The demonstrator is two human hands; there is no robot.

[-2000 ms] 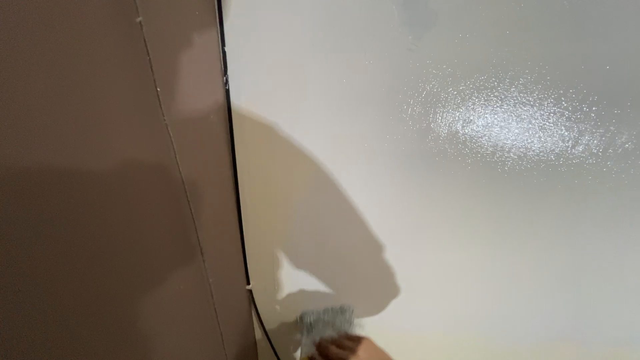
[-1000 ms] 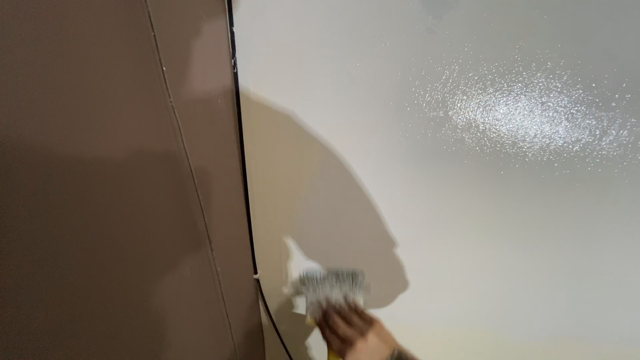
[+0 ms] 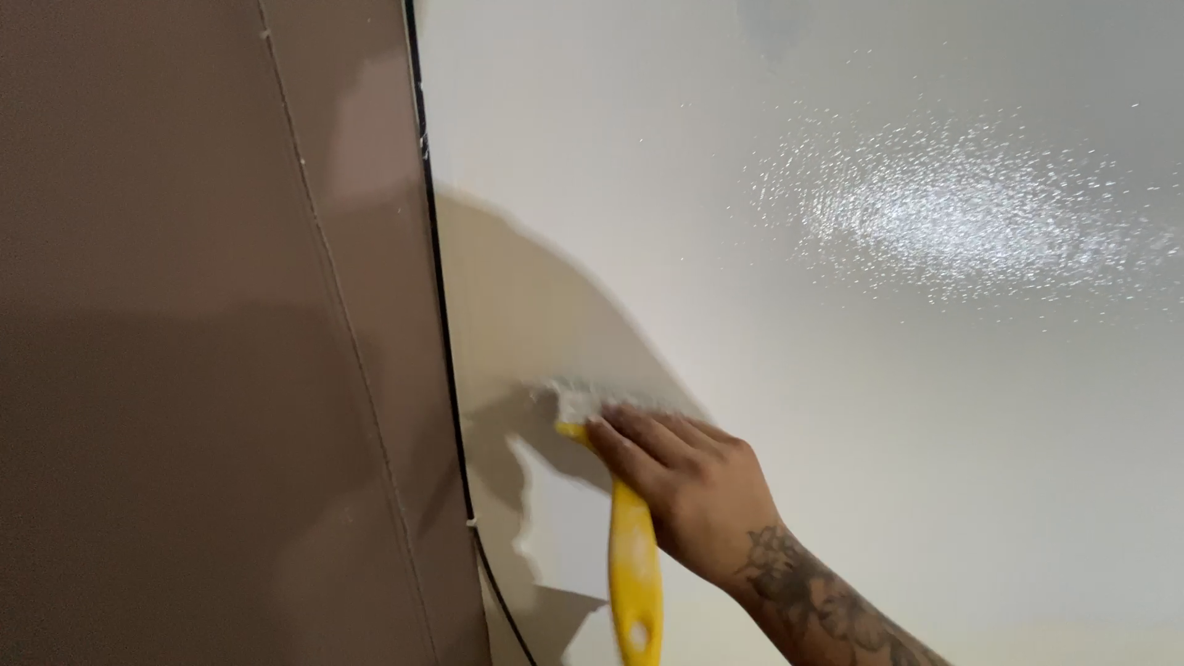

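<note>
My right hand [image 3: 689,481], reaching in from the lower right, grips a wide paintbrush [image 3: 634,564] with a yellow handle. Its fingers lie over the brush's head, and the handle hangs down below them. White paint coats the bristles, which are against the pale wall [image 3: 879,462] or very close to it. The shadow of the arm and hand falls on the wall around the brush. My left hand is out of the frame.
A brown panel [image 3: 185,370] with a thin raised line fills the left side. A black cable [image 3: 444,314] runs down the edge between panel and wall, bending right near the bottom. Light glares off the wall at upper right.
My right hand and the paintbrush have moved up along the wall from the bottom edge of the view. More of the yellow handle and the forearm now shows.
</note>
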